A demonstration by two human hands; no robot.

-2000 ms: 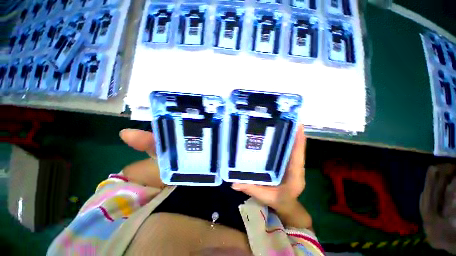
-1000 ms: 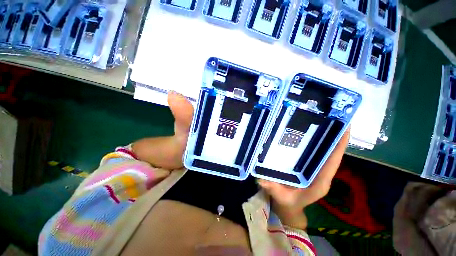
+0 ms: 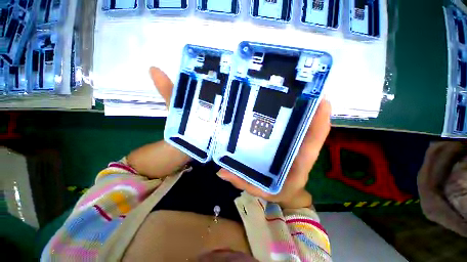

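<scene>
Two pale blue housing shells are held side by side above the sheet's near edge, open faces up, with black strips and a small dotted patch inside each. My left hand is at the left shell, thumb out beside its left edge, the fingers hidden behind it. My right hand holds the right shell from below and along its right side. The right shell sits higher and nearer the camera and overlaps the left one's edge. A row of shells lies on the white sheet beyond.
More shells lie on a stack at the left, one askew. Other shells lie at the right edge on the green bench top. Below are a red frame, a cardboard box and another person's sleeve at the right.
The pair of shells has moved up and left and is more tilted, the right shell now raised over the left. My hands have moved with them. The view has shifted.
</scene>
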